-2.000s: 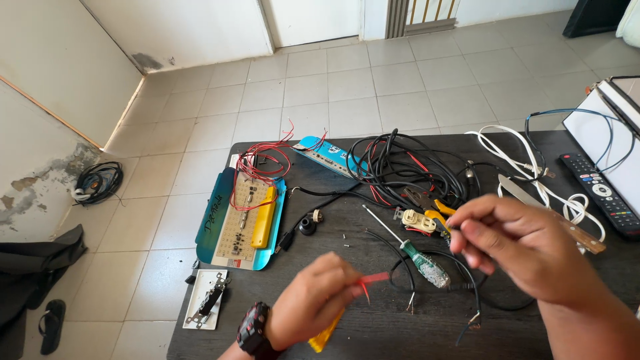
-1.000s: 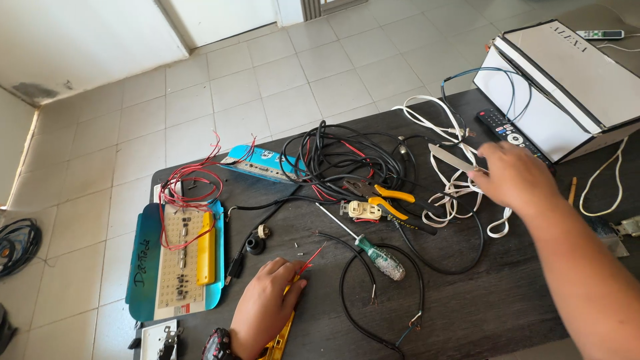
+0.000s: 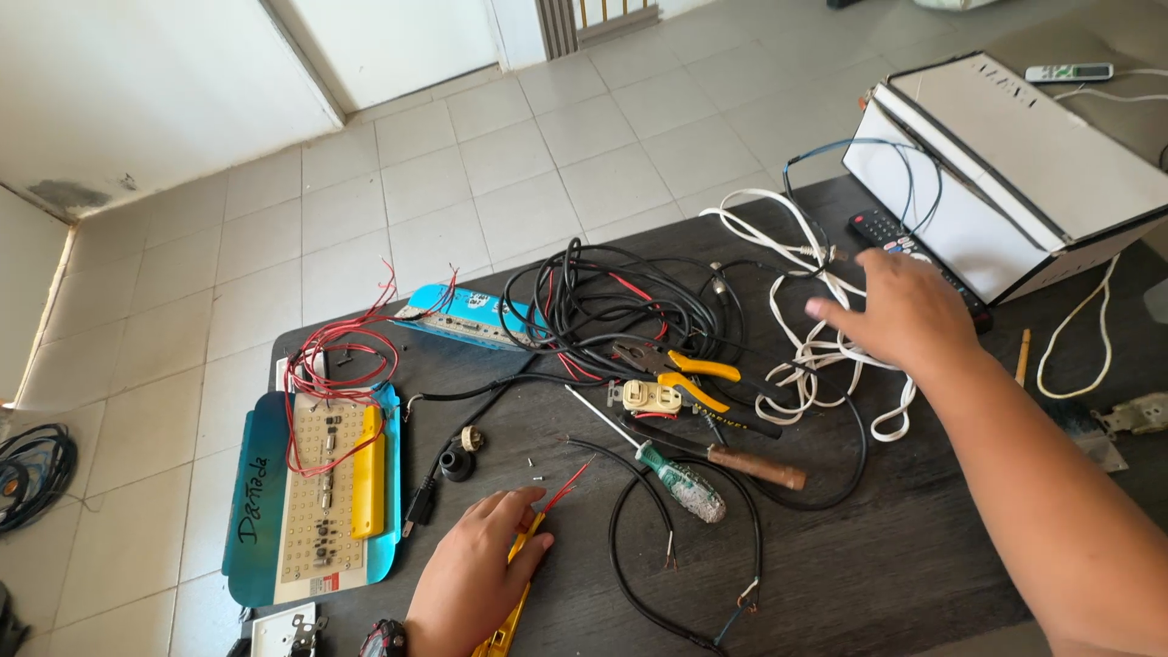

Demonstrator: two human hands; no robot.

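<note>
At the bottom centre, my left hand (image 3: 479, 566) holds a short red wire (image 3: 564, 490) with bared ends; a yellow tool or part (image 3: 504, 630) lies under its palm. My right hand (image 3: 899, 315) is spread above the white cord (image 3: 812, 347), beside the black remote control (image 3: 958, 283), with nothing seen in its grasp. A knife (image 3: 757, 465) with a brown handle lies between the pair of yellow-handled pliers (image 3: 698, 379) and the green screwdriver (image 3: 680, 484). The cream switch and outlet unit (image 3: 646, 398) sits beside the pliers.
An LED circuit board (image 3: 324, 493) on a blue panel lies left, below coiled red wires (image 3: 342, 356). Black cable (image 3: 584, 283) is heaped at the back, near another blue panel (image 3: 465, 310). A white box (image 3: 1031, 155) stands at the right. A black lamp socket (image 3: 456, 463) lies left of centre.
The knife, at my right hand over the white cord one second ago, now lies beside the screwdriver. My right hand has let go of it. My left hand stays low with the red wire.
</note>
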